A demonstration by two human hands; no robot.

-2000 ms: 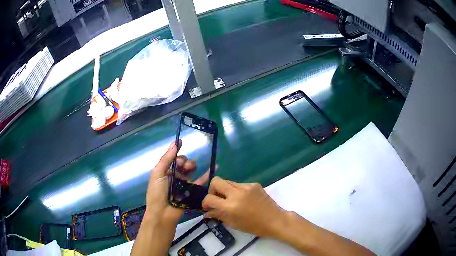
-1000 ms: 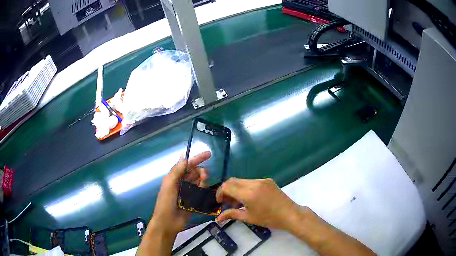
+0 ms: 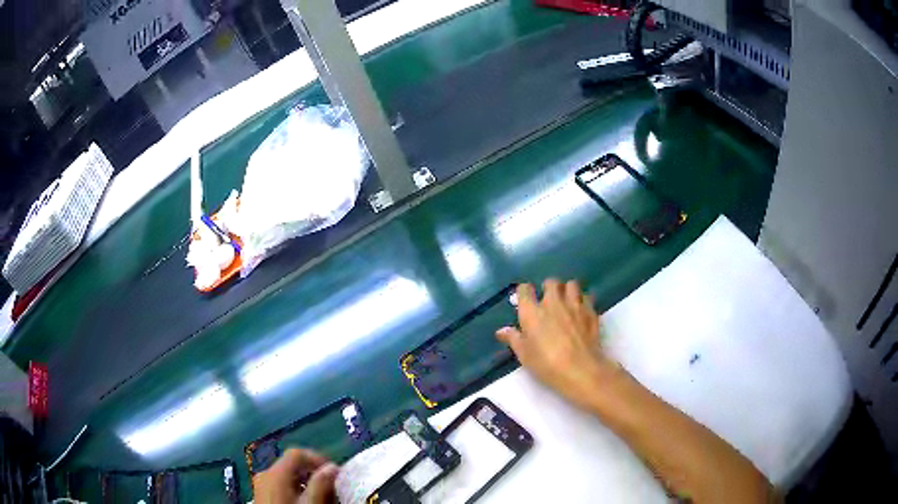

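Observation:
A black phone middle frame (image 3: 438,374) with an orange-gold edge at its left end lies low over or on the green belt. My right hand (image 3: 561,335) is at its right end, thumb and fingertips at opposite edges. My left hand (image 3: 295,477) is at the bottom edge, partly cut off, fingers curled, beside another middle frame (image 3: 295,427) on the belt; whether it holds anything is hidden. Two more frames, one (image 3: 507,425) partly under or beside a smaller-windowed one (image 3: 443,453), lie on the white foam sheet.
Another middle frame (image 3: 645,221) lies on the green belt (image 3: 473,226) at right. More lie at lower left. A metal post (image 3: 359,108), a clear plastic bag (image 3: 305,177) and an orange tray (image 3: 219,276) stand beyond. A grey machine (image 3: 837,148) borders the right; white trays (image 3: 61,221) are far left.
The frame held up in both hands is now low at the belt, with only my right hand at it. My left hand has moved down and left. The frame at far right now shows fully.

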